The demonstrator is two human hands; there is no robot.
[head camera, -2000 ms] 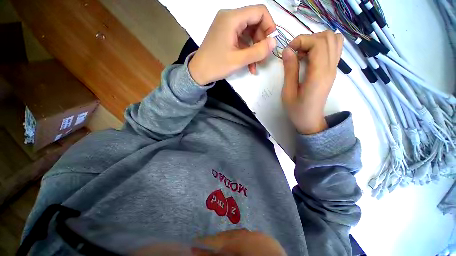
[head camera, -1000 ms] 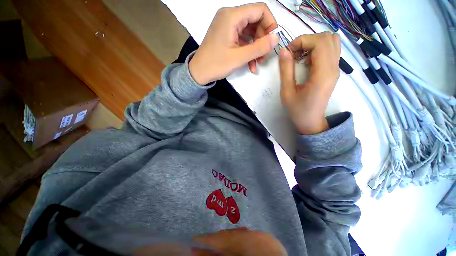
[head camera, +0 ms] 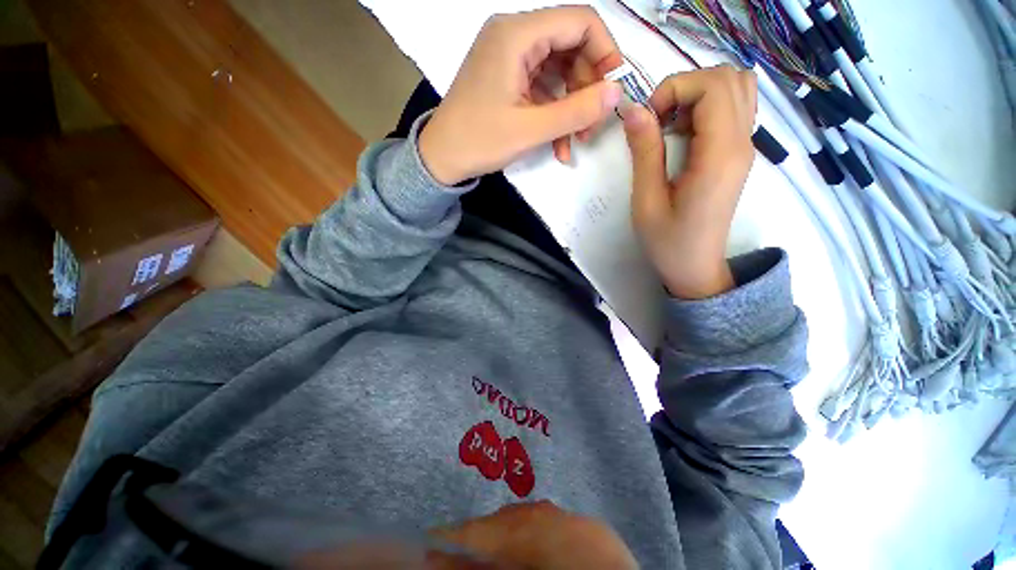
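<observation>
My left hand (head camera: 529, 100) pinches a tiny white connector housing (head camera: 619, 72) between thumb and index finger, at the upper middle. My right hand (head camera: 702, 167) is just right of it and pinches the thin core wires (head camera: 637, 91) that run from the housing. The wire ends inside the housing are too small to make out. A multi-core cable bundle (head camera: 891, 239) lies to the right on the white table (head camera: 607, 239), with black sleeves (head camera: 827, 167) and multicoloured wires (head camera: 741, 33) fanning out at the top.
Pale grey cable ends (head camera: 891, 390) cluster at the right. A grey item (head camera: 995, 451) lies at the right edge. Below the table at left are a brown floor (head camera: 189, 100) and a cardboard box (head camera: 145, 267). A blurred skin-coloured shape shows at the bottom centre.
The fingertips of my right hand have shifted slightly around the wires, and the wires now look more gathered. The white housing shows more clearly in my left hand. The cable bundle has not moved.
</observation>
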